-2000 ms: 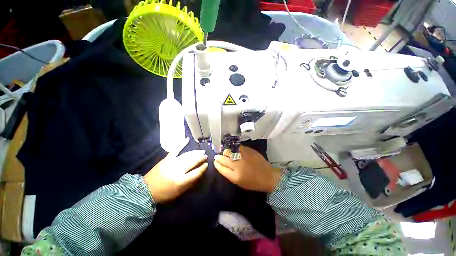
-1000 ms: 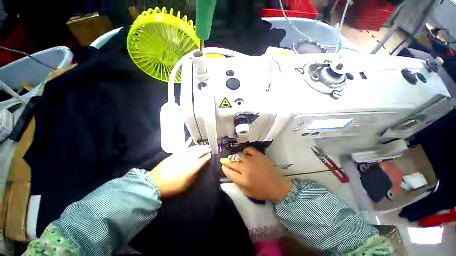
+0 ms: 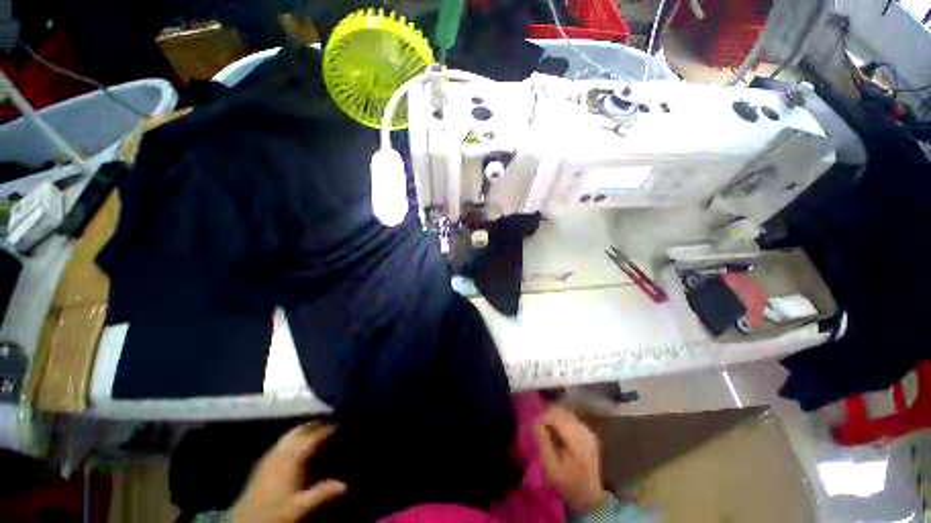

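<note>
Black cloth (image 3: 408, 337) lies under the needle area of the white sewing machine (image 3: 572, 153) and drapes over the table's front edge onto my lap. A small black fabric piece (image 3: 502, 271) lies just right of the needle. My left hand (image 3: 291, 478) is low at the cloth's left side, fingers apart, with no clear grip on it. My right hand (image 3: 572, 455) is blurred, below the table edge, right of the cloth beside pink clothing; its grip cannot be told. The presser foot (image 3: 444, 237) is partly hidden.
The white lamp (image 3: 389, 187) and green fan (image 3: 378, 67) stand left of the machine head. Red-handled snips (image 3: 638, 274) and an accessories tray (image 3: 825, 296) are on the right. Cardboard (image 3: 704, 465) is below the table. A black heap (image 3: 868, 245) hangs at right.
Both hands have left the needle area and moved down toward my lap. The cloth now hangs over the front edge, and the small black piece shows right of the needle. The view has shifted.
</note>
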